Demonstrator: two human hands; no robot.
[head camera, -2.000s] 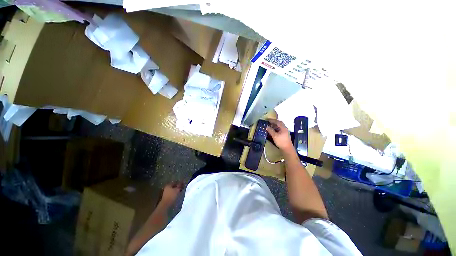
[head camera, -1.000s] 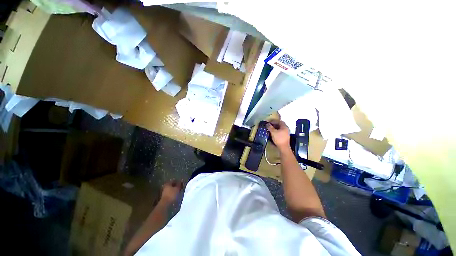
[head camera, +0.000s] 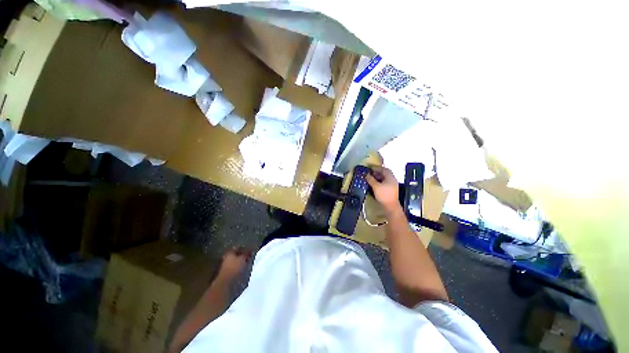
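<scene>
The smart lock front panel (head camera: 353, 200), black with a keypad, lies on brown cardboard (head camera: 376, 235), its lever pointing left. My right hand (head camera: 383, 187) is at its upper right edge, with fingertips closed on the edge beside the keypad; their undersides are hidden. The black rear panel (head camera: 414, 187) lies to the right of my hand, with a black lever handle (head camera: 429, 223) sticking out to the right at its lower end. A pale cable curves between the panels. My left hand (head camera: 236, 262) hangs low at the left, away from the lock, small and dark; its fingers are unclear.
White wrapping sheets (head camera: 279, 138) lie on the bench at left. A white box with a QR code (head camera: 393, 78) stands behind the lock. A small square black part (head camera: 467, 196) lies to the right, above a blue crate (head camera: 483, 238). A carton (head camera: 134, 303) stands low left.
The view has shifted slightly. My right hand remains at the upper edge of the front panel, and my left hand still hangs at the left. No part has clearly moved.
</scene>
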